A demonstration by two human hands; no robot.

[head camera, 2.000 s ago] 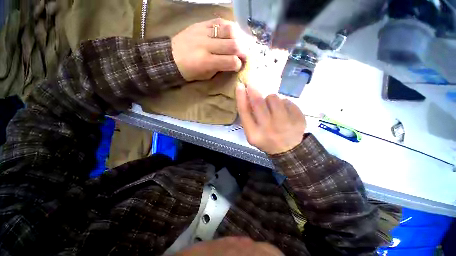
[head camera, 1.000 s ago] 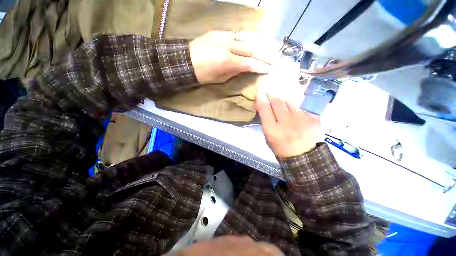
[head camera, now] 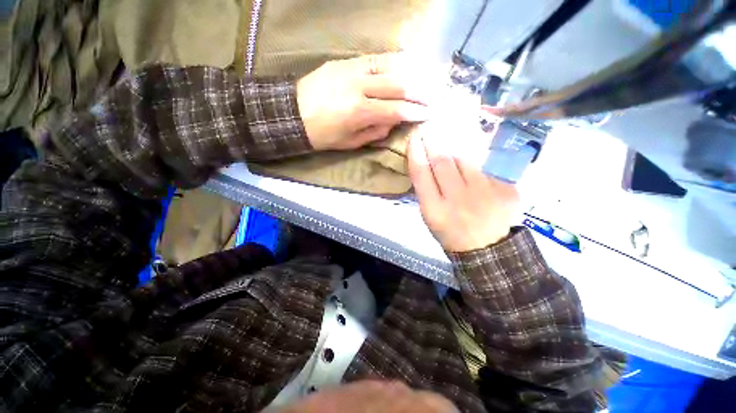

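Note:
A tan-brown cloth piece [head camera: 339,168] lies on the white table, with a pale toothed zipper [head camera: 253,36] running across its upper part. My left hand [head camera: 355,101] lies on the cloth, fingers pressing its right edge. My right hand [head camera: 464,193] pinches the same edge just below, close to my left fingertips. The presser foot area [head camera: 487,123] of the sewing machine is just right of my fingers. Glare hides the cloth edge and what exactly lies between my fingertips.
The machine head [head camera: 629,73] fills the upper right. Thread snips [head camera: 553,235] and a small metal part [head camera: 639,239] lie right of my right hand. Heaped tan cloth [head camera: 48,64] is at upper left. Blue bins [head camera: 262,230] holding cloth are below the table edge [head camera: 323,224].
Since two seconds ago, the view shifted and both hands with the cloth came closer to the presser foot. In the last second, my left hand moved slightly left and down.

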